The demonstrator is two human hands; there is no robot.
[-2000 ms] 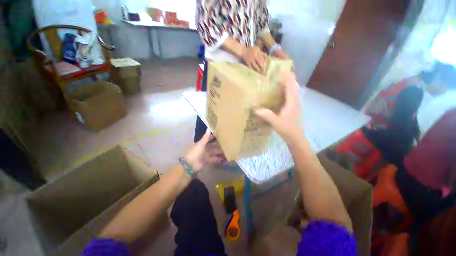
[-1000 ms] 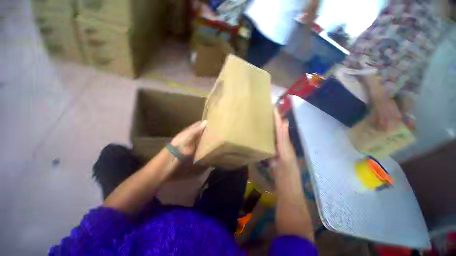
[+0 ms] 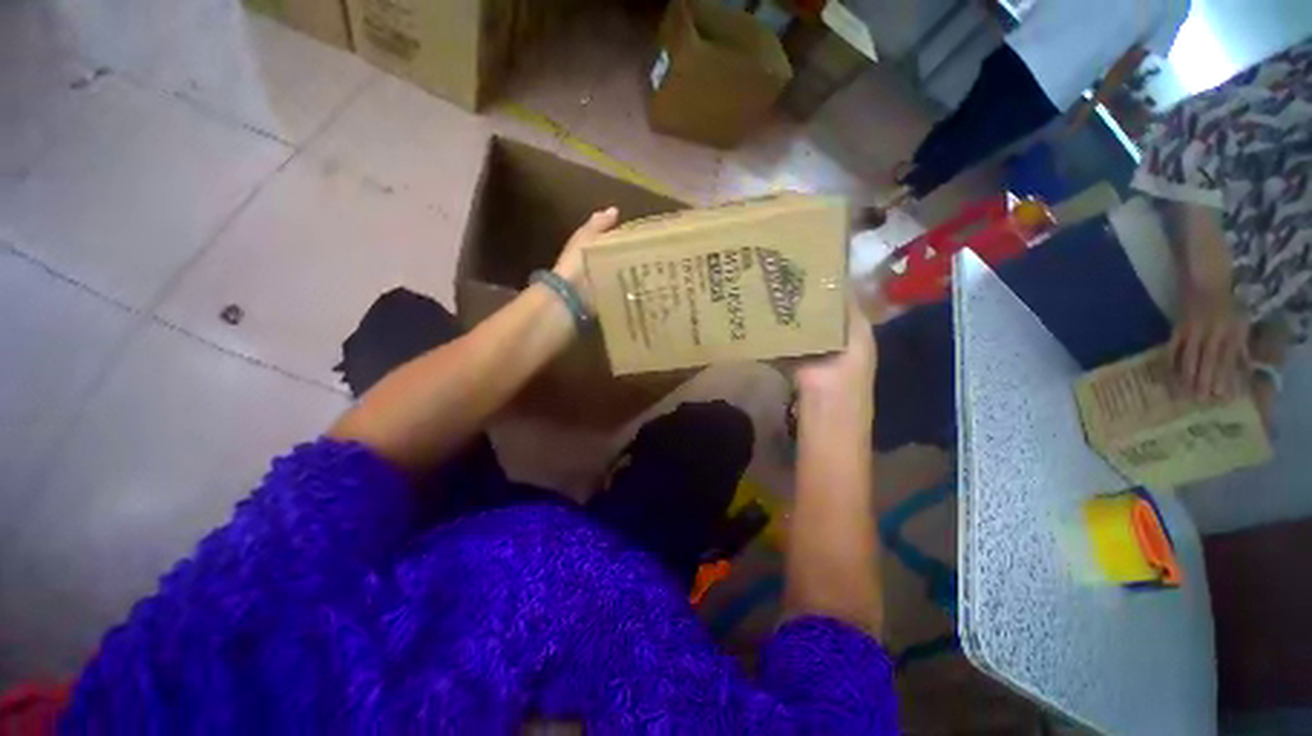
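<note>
A closed tan inner carton (image 3: 727,285) with black print and a logo is held up in front of me, above my knees. My left hand (image 3: 583,259) grips its left end; a band is on the wrist. My right hand (image 3: 846,357) grips its right end, with the fingers partly hidden behind it. The open shipping carton (image 3: 497,216) stands on the floor beyond and below the held box, which covers part of it. The dark inside of the carton shows, but I cannot tell what it holds.
A speckled table (image 3: 1065,618) is at the right with a yellow and orange tape dispenser (image 3: 1130,539). A person's hand (image 3: 1212,345) rests on another small box (image 3: 1173,417) there. Sealed cartons (image 3: 417,43) and an open box (image 3: 715,72) stand at the back. An orange-handled tool (image 3: 709,580) lies below.
The view has swung left and down from the table. The inner carton has been taken from near the other person to above my knees, and its printed side has turned to face me.
</note>
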